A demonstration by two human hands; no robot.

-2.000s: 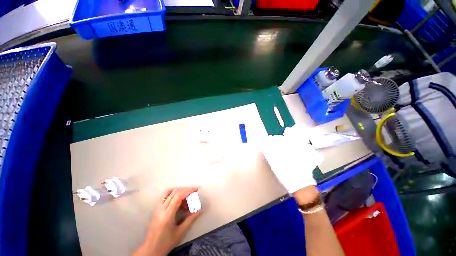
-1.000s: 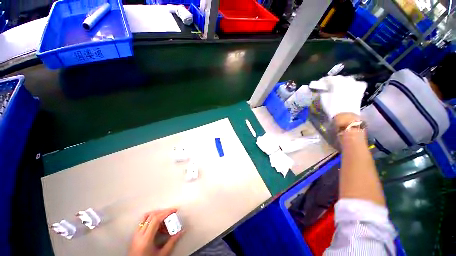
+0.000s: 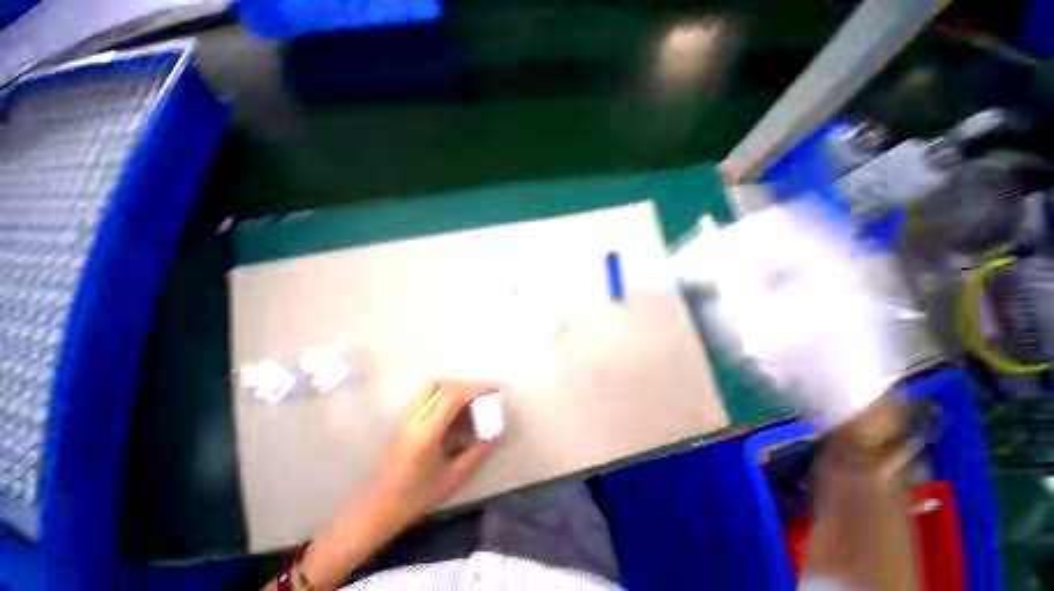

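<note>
My bare left hand (image 3: 433, 450) is shut on a small white moulded part (image 3: 488, 416) at the near edge of the tan board (image 3: 381, 312). My gloved right hand (image 3: 803, 306) is badly blurred over the right side of the bench; whether it holds anything cannot be told. Two white parts (image 3: 326, 368) stand side by side at the left of the board. Faint white parts (image 3: 541, 314) lie near the middle, washed out by glare. A small blue bar (image 3: 615, 276) lies at the board's upper right.
A blue tray (image 3: 127, 266) packed with rows of parts is at left. The dark green belt (image 3: 497, 127) runs behind the board. A grey post (image 3: 832, 92), bottles (image 3: 902, 173) and a yellow-trimmed fan (image 3: 994, 318) are at right. A blue bin (image 3: 971, 462) holds a red tray (image 3: 942, 531).
My right hand has come back down and left from above the fan to the area beside the board. My left hand still holds the white part. The view has shifted.
</note>
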